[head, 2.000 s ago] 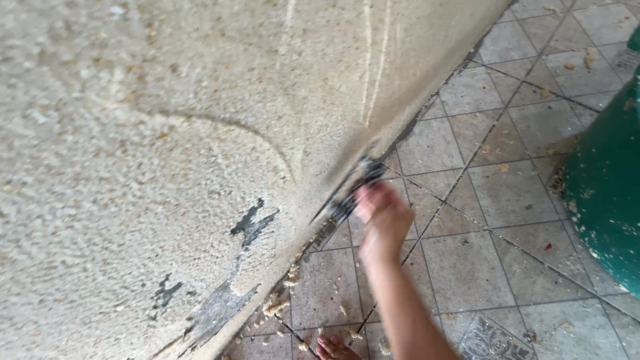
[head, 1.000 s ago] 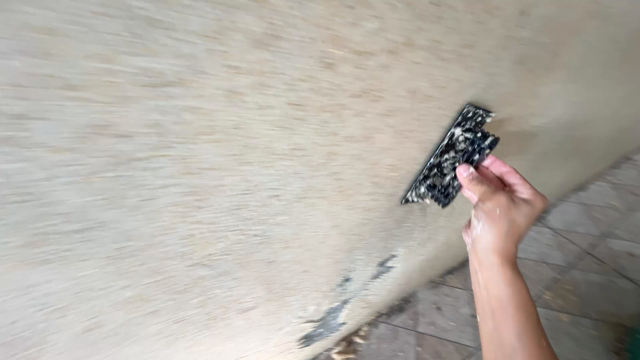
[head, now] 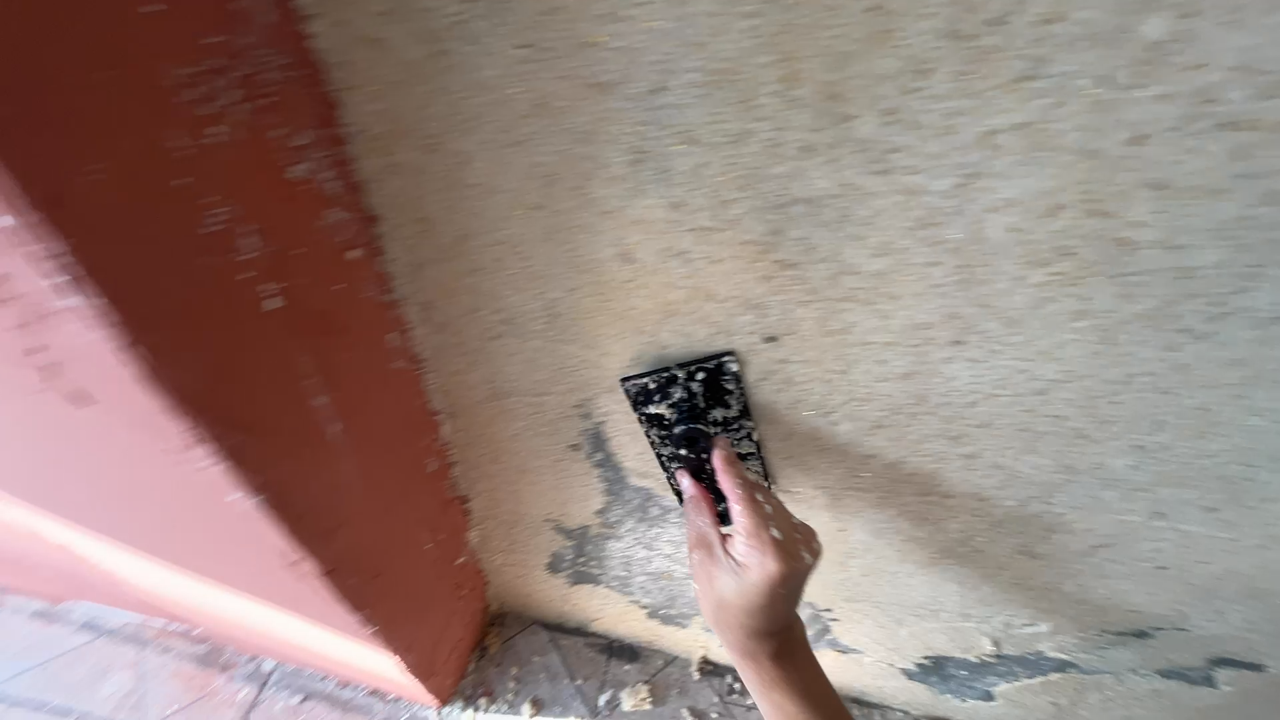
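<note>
My right hand [head: 755, 555] grips a black plastering float [head: 695, 425] by its handle, between thumb and fingers. Beige clumps of plaster coat the float's back. Its flat face lies against or very close to a wall covered in beige, flecked textured plaster [head: 900, 250]. Just below and left of the float, a bare grey patch [head: 625, 530] shows through the coating. Specks of plaster cling to my fingers. My left hand is out of view.
A red-painted pillar [head: 330, 400] with pale splatters borders the plaster at the left; its other face is pink. Floor tiles [head: 540, 665] with fallen plaster crumbs run along the wall's foot. More grey patches [head: 990, 672] lie low at right.
The view has swung to a wall section beside the red pillar. My right hand still holds the float, now turned more upright. My left hand, near the floor two seconds ago, has left the view.
</note>
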